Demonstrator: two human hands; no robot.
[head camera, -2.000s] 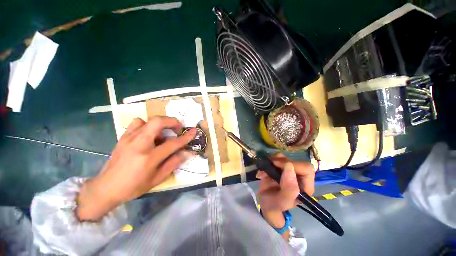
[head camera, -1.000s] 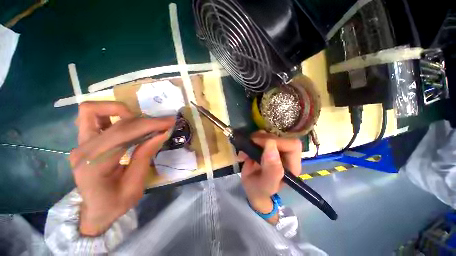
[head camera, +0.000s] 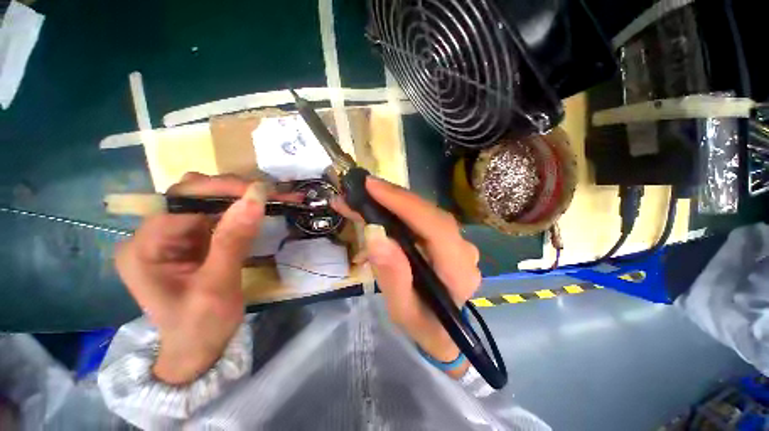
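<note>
A round dark circuit board assembly (head camera: 317, 210) lies on the tan cardboard work pad (head camera: 232, 145), between two white octagonal pads. My left hand (head camera: 202, 261) holds dark tweezers (head camera: 211, 204) with a pale tan rear end like a pen, their front end at the assembly. My right hand (head camera: 422, 261) holds the black soldering iron (head camera: 413, 261). Its metal tip points up and away, over the upper white pad (head camera: 287, 147). My right fingertips are at the assembly's right edge; whether they touch it I cannot tell. The lower white pad (head camera: 312, 263) shows below the assembly.
The fume fan (head camera: 438, 71) stands beyond the tip cleaner (head camera: 516, 181), right of the pad. The black taped box (head camera: 645, 151) with cables is at far right. Thin solder wire (head camera: 67, 220) runs in from the left. Another person's sleeve (head camera: 732, 282) shows at right.
My left hand now holds the tweezers level at the assembly, where two seconds ago its fingers were on it. My right hand has moved left to the assembly, and the iron points more steeply away.
</note>
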